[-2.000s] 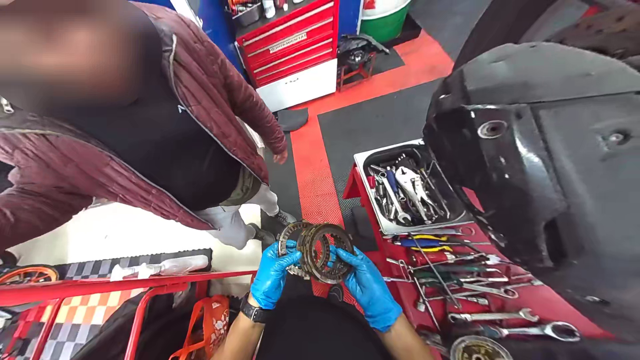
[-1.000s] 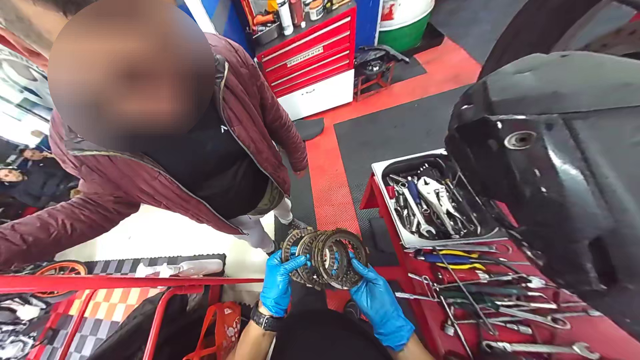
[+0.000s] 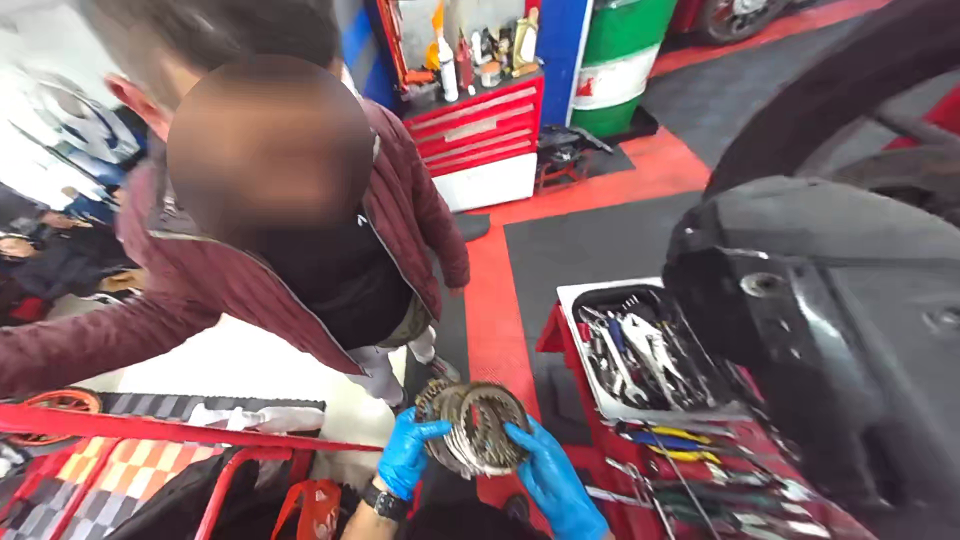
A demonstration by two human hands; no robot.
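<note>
A stack of ring-shaped toothed plates [image 3: 491, 427], which look like motorcycle clutch plates, is held up between my hands at the lower middle of the head view. My left hand [image 3: 411, 448], in a blue glove with a black watch [image 3: 386, 502] at the wrist, grips the left side of the stack, thumb on the near face. My right hand [image 3: 553, 476], also blue-gloved, holds the right edge with its fingertips. The rings are fanned somewhat, with the front one facing me. Beyond the stack lies the red and dark floor.
A person in a maroon jacket [image 3: 420, 187] stands close ahead on the left. At right, a metal tray of wrenches and pliers [image 3: 581, 352] rests on a red bench with blue-yellow pliers [image 3: 675, 442]. Black vehicle bodywork [image 3: 885, 315] overhangs it. Behind are a red drawer cabinet [image 3: 480, 135] and a green-white drum [image 3: 615, 75].
The rings, side by side two seconds ago, are now overlapped in a thicker fanned stack. The view has tilted up, and more of the person in the jacket shows.
</note>
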